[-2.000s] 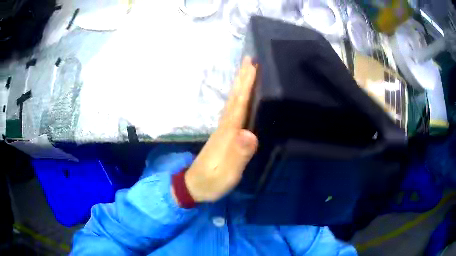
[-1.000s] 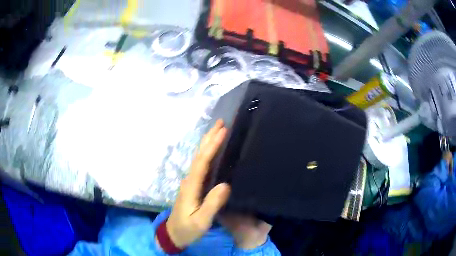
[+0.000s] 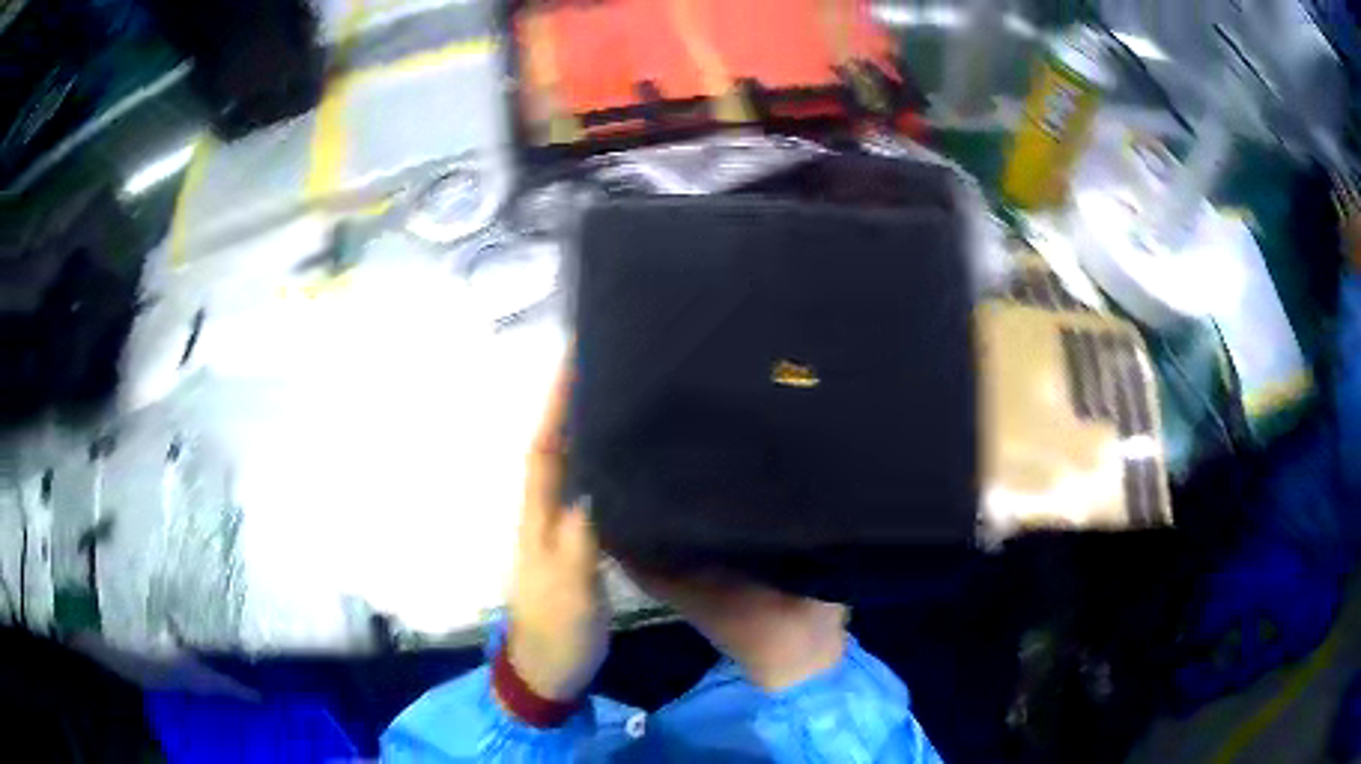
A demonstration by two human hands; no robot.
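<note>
A black box-shaped projector unit (image 3: 702, 448) is held up above the bench, its flat face with a small gold mark turned to me. My left hand (image 3: 555, 575) lies along its left side, thumb near the lower left edge. My right hand (image 3: 769, 620) is under its lower edge; its fingers are hidden behind the unit. The view is blurred.
White sheets (image 3: 373, 448) cover the bench at left. Lens trim rings (image 3: 455, 205) lie behind the unit. A red-orange padded board (image 3: 702, 52) is at the back. A sticker sheet (image 3: 1037, 426), yellow spray can (image 3: 1049, 142) and white fan base (image 3: 1164, 239) are at right.
The unit has turned from its open, recessed side to its flat marked face, then squared up towards me. My right hand has come into view beneath it.
</note>
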